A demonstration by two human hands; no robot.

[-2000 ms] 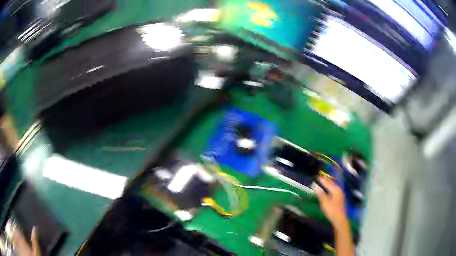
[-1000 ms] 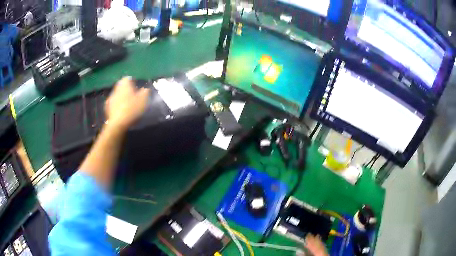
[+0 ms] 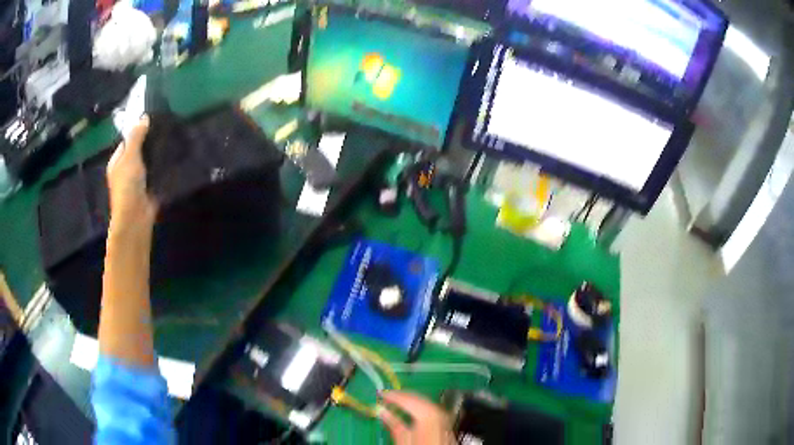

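Note:
My left hand (image 3: 131,165) is raised over the black phone tray stack (image 3: 209,213) and grips a phone-sized slab (image 3: 132,106) with a bright, glossy face, held upright and blurred. My right hand (image 3: 420,419) is at the bottom edge, partly cut off. Its fingers are at the yellow cable (image 3: 361,403), whose plug meets a dark phone unit (image 3: 287,369) with a bright sheet on its back. Whether the fingers grip the cable is unclear. A second dark phone (image 3: 483,323) lies in a silver-edged frame with a yellow cable at its right end.
Two blue mouse pads (image 3: 353,295) carry black mice (image 3: 387,294). A corded black scanner (image 3: 435,200) lies below the monitors (image 3: 575,122). A loose phone (image 3: 318,165) lies on white paper. Another dark unit (image 3: 509,424) is at the bottom edge, right of my right hand.
My left hand has moved left in view and now holds the slab; it showed none before. My right hand has moved left from the framed phone to the lower-left phone's cable. The view has shifted.

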